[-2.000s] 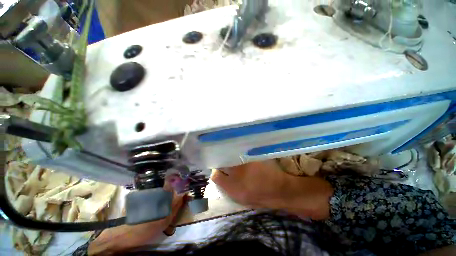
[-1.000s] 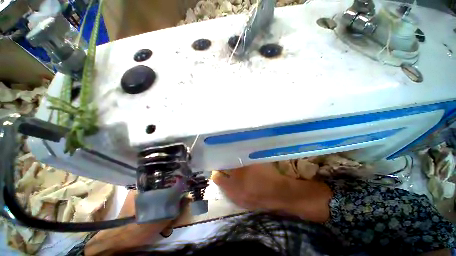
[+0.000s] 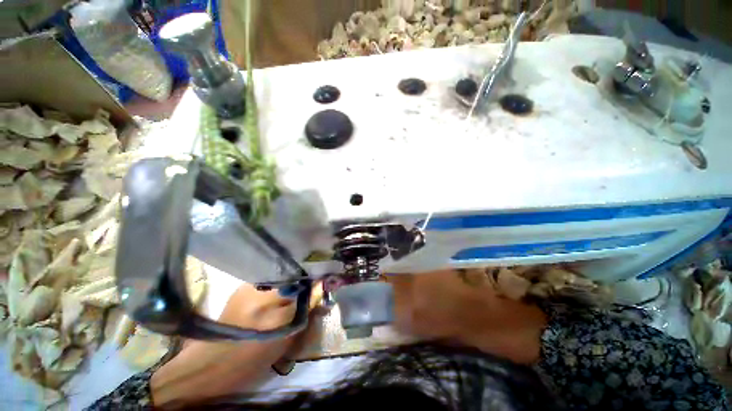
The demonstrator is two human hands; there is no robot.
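The white sewing machine head [image 3: 449, 152] fills the middle, with the shiny take-up guard [image 3: 156, 249] at its left end and the tension assembly [image 3: 361, 249] on its front. My left hand [image 3: 241, 329] lies below the guard, partly behind it; its fingertips are hidden at the machine. My right hand [image 3: 457, 313] lies under the front of the head, fingers pointing left and partly hidden by the tension assembly. The needle area is hidden. No fabric piece can be made out in either hand.
Loose beige fabric pieces [image 3: 56, 241] are heaped left of the machine. More pieces [image 3: 425, 24] lie behind it, and some [image 3: 538, 285] under the arm. A green cord [image 3: 258, 172] is knotted near the silver knob [image 3: 193, 44]. Dark hair hangs at the bottom edge.
The view has shifted, so the machine sits further right and lower, and more of the left heap shows. My left hand shows more beside the guard. My right hand stays under the head.
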